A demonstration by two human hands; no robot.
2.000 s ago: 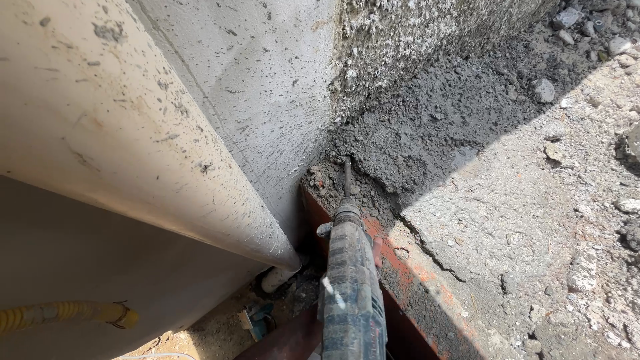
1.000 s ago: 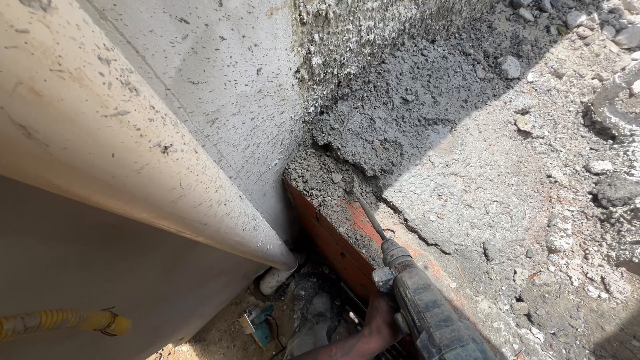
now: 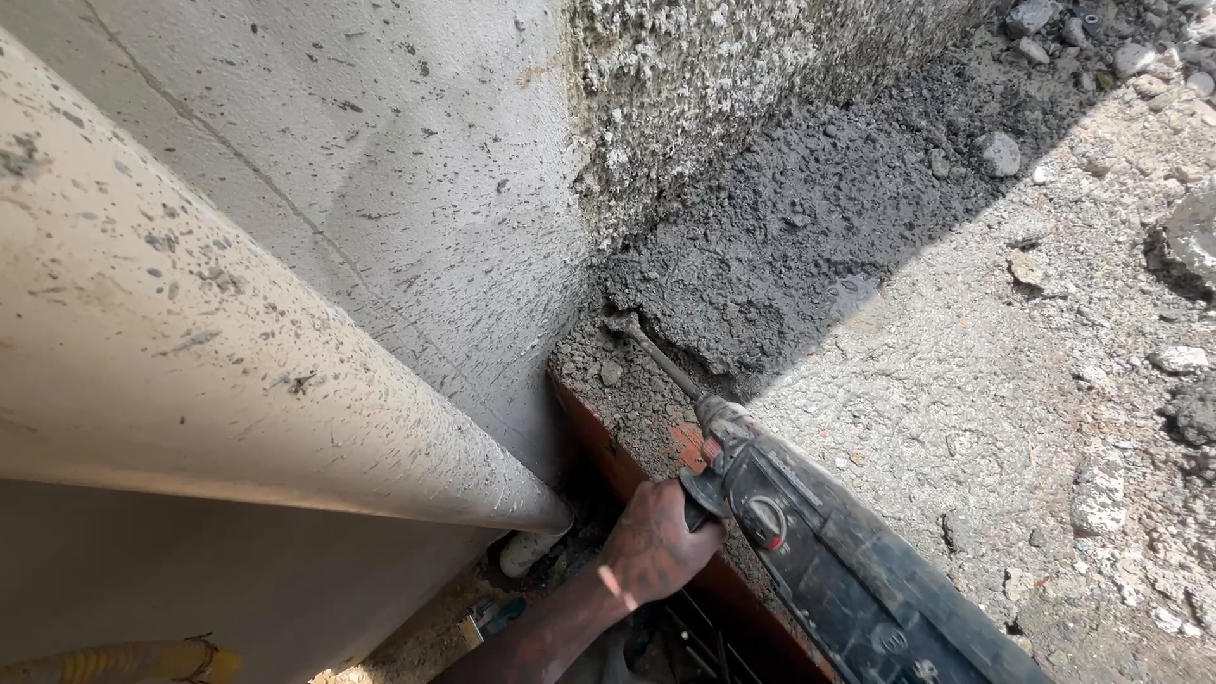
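My left hand [image 3: 660,541] grips the side handle of a dusty rotary hammer [image 3: 836,551] at the bottom centre. The tool's body slants down to the right and leaves the view at the bottom edge. Its steel chisel bit [image 3: 655,356] points up and left, with its tip at the broken edge of the dark grey mortar [image 3: 798,218]. Crumbled mortar lies around the tip, on top of a red-painted edge [image 3: 598,432] by the wall corner. My right hand is out of view.
A mortar-spattered beige pipe [image 3: 285,370] runs diagonally across the left, beside a grey wall [image 3: 437,142]. A yellow corrugated hose [image 3: 123,662] lies at the lower left. Loose stones [image 3: 999,154] and rubble cover the slab [image 3: 902,418] on the right. Below the red edge is a dark gap.
The rotary hammer has swung from nearly upright in view to a slant, its body toward the right. My left hand has come into view and now holds the side handle.
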